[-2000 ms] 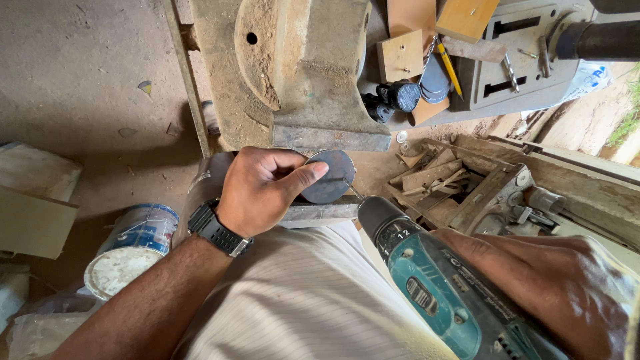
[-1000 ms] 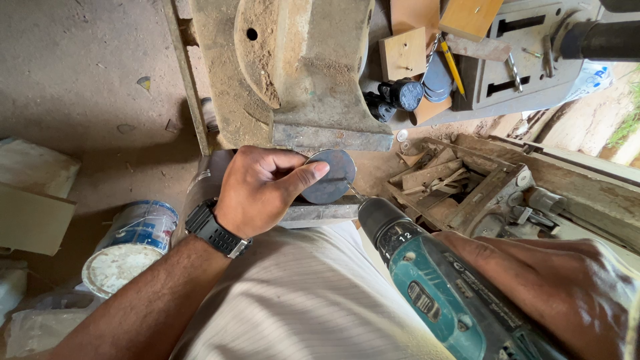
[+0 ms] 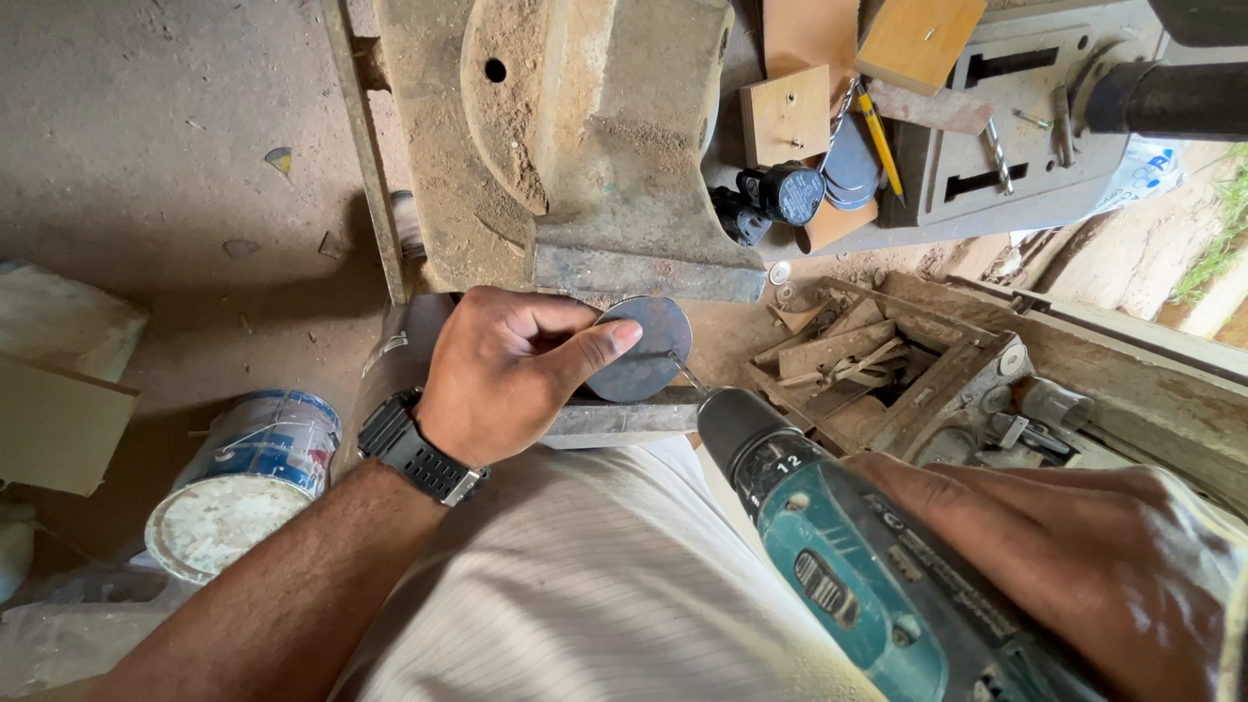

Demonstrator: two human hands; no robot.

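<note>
My left hand [image 3: 517,375], with a black watch on its wrist, pinches a dark round metal disc [image 3: 648,366] between thumb and fingers. The disc stands between the vise's jaw [image 3: 648,268] and a lower metal bar [image 3: 624,419]; whether the jaws touch it I cannot tell. In my right hand [image 3: 1063,556] is a teal and black cordless drill [image 3: 848,575]. Its thin drill bit [image 3: 688,372] points up and left, with the tip at the disc's right part. The drill's grip and my right fingertips are mostly hidden.
Behind the vise lie wooden blocks [image 3: 786,115], a yellow pencil [image 3: 879,141], more discs [image 3: 851,164], black batteries [image 3: 785,193] and a drill press base [image 3: 1014,117]. Wood scraps fill a wooden box [image 3: 877,361] at right. A paint bucket [image 3: 255,478] stands on the floor at left.
Both hands stay nearly where they were, the left on the disc and the right on the drill. The bit's tip remains close to the disc's right part.
</note>
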